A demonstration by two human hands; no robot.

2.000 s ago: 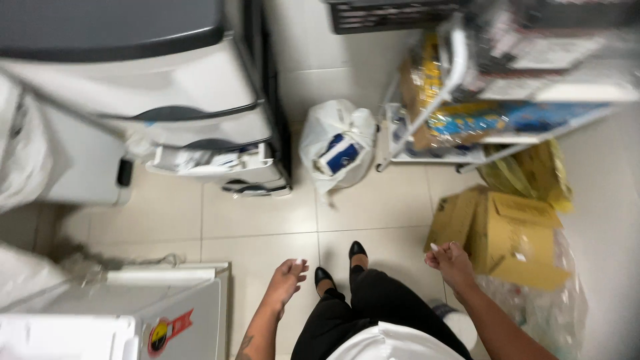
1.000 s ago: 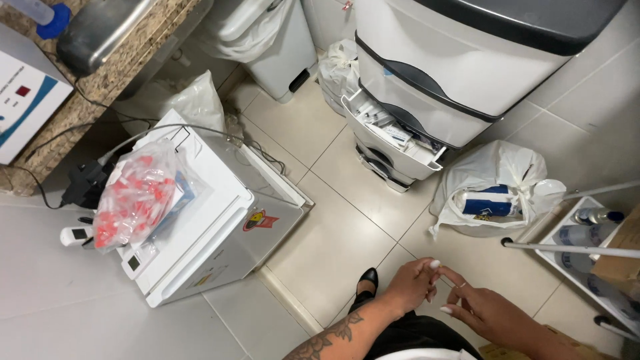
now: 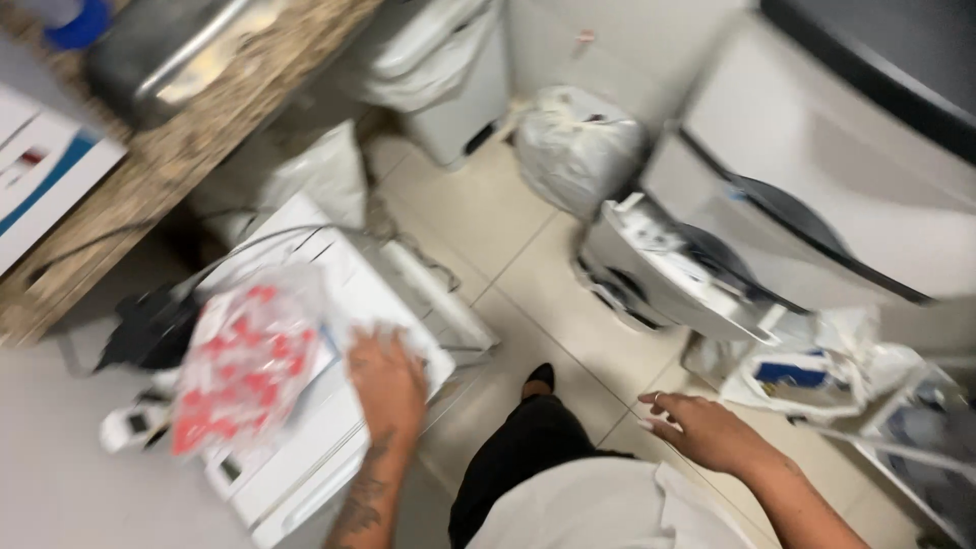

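Observation:
My left hand (image 3: 386, 381) rests on or just above the top of a small white refrigerator (image 3: 396, 293), fingers spread and blurred. Beside it on the same top lies a clear plastic bag of red-capped items (image 3: 248, 358), with a blue-edged flat thing (image 3: 328, 347) partly under it. My right hand (image 3: 705, 431) hangs over the tiled floor with its fingers apart and nothing in them; a ring shows on one finger. To its upper right stands an open white bag with a blue and white packet (image 3: 793, 372).
A plastic drawer unit (image 3: 823, 175) has one drawer (image 3: 671, 282) pulled out, with small items inside. A tied bag (image 3: 579, 145) and a pedal bin (image 3: 457, 99) stand behind. At upper left is a granite counter (image 3: 191, 145) with a metal sink. A cable (image 3: 252, 244) crosses the refrigerator top.
My hands, touching each other one second ago, are now apart. The left has moved to the refrigerator top. The view has swung toward the refrigerator since the oldest frame.

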